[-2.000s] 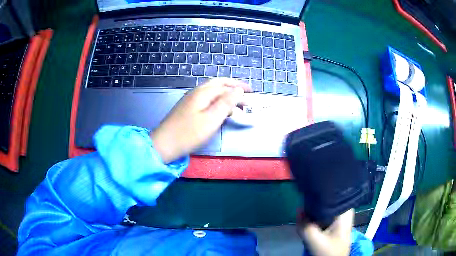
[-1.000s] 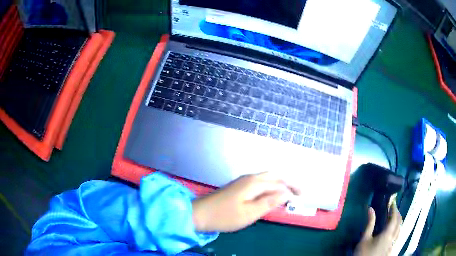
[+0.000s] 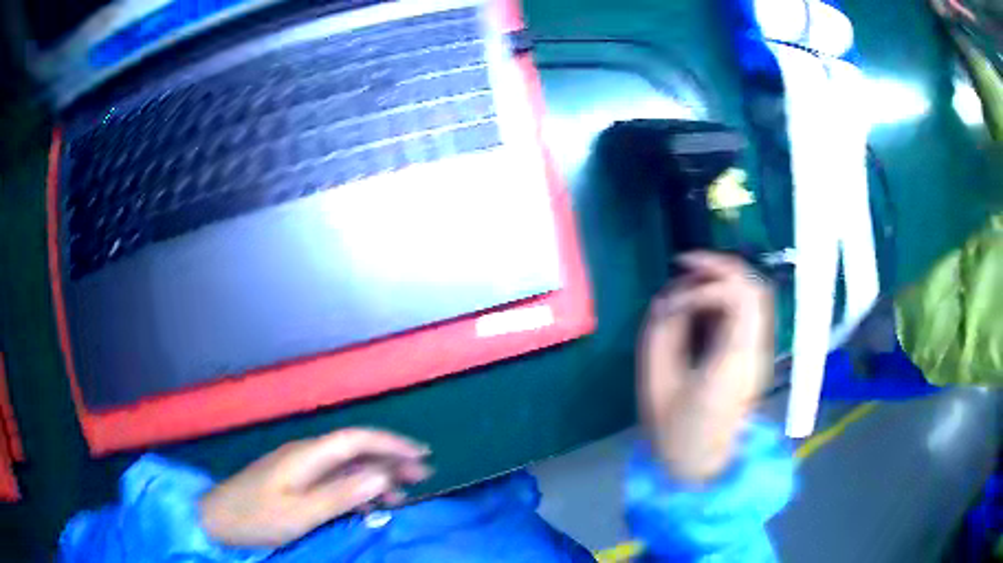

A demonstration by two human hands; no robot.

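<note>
The open grey laptop point(image 3: 330, 231) lies tilted in the red-orange foam tray point(image 3: 330, 385); the image is blurred. A white barcode label point(image 3: 515, 321) lies on the tray's front right edge. My left hand point(image 3: 302, 486) is in front of the tray, fingers apart and loosely curled, holding nothing. The black barcode scanner point(image 3: 671, 165) lies right of the laptop. My right hand point(image 3: 709, 363) is at the lower end of its handle; blur hides whether the fingers still grip it.
A black cable point(image 3: 627, 46) runs from the laptop's right side. White backing strips point(image 3: 814, 253) hang from the blue roll holder point(image 3: 759, 39) over the bench edge. A yellow-green sleeve point(image 3: 957, 302) of another person is at the right. Another red tray edge point(image 3: 6, 440) shows at far left.
The view has swung right. My left hand has drawn back from the tray's front edge, where the label now lies. The scanner has come down from my right hand's raised hold to the bench.
</note>
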